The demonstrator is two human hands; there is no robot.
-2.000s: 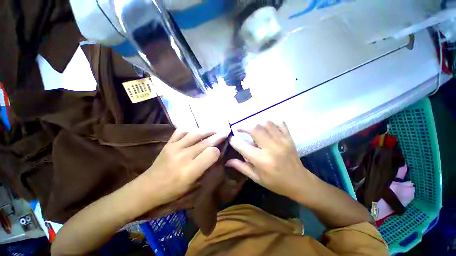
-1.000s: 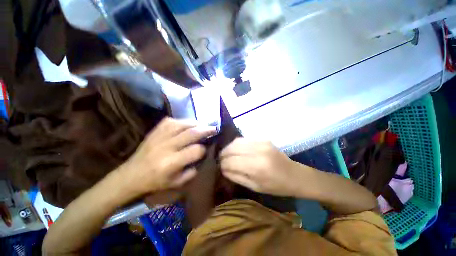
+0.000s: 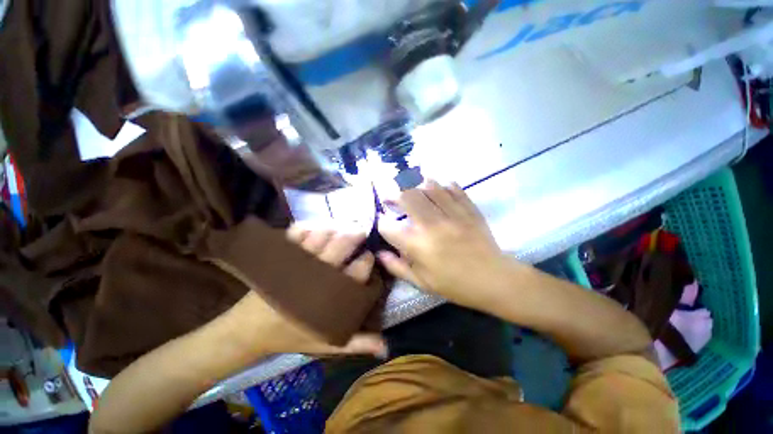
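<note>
Dark brown trousers (image 3: 161,288) lie bunched at the left of the sewing machine (image 3: 339,42). A brown waistband strip (image 3: 292,275) folds over my left hand (image 3: 326,246) and hides much of it; its fingertips rest on pale lining (image 3: 343,208) and its thumb shows below the strip. My right hand (image 3: 445,242) is just right of it, with fingertips and thumb at the lining's right edge, below the needle area. The presser foot is lost in the lamp's glare.
A shiny curved metal part (image 3: 254,127) hangs close to the camera. A green basket (image 3: 729,280) at the right holds brown, red and pink pieces. A blue basket (image 3: 292,394) is below the table's worn front edge (image 3: 542,250). Another machine bed shows at lower left.
The brown strip has flipped from hanging between my hands to lying over my left hand. My right hand has moved up towards the needle. The cream label seen earlier no longer shows.
</note>
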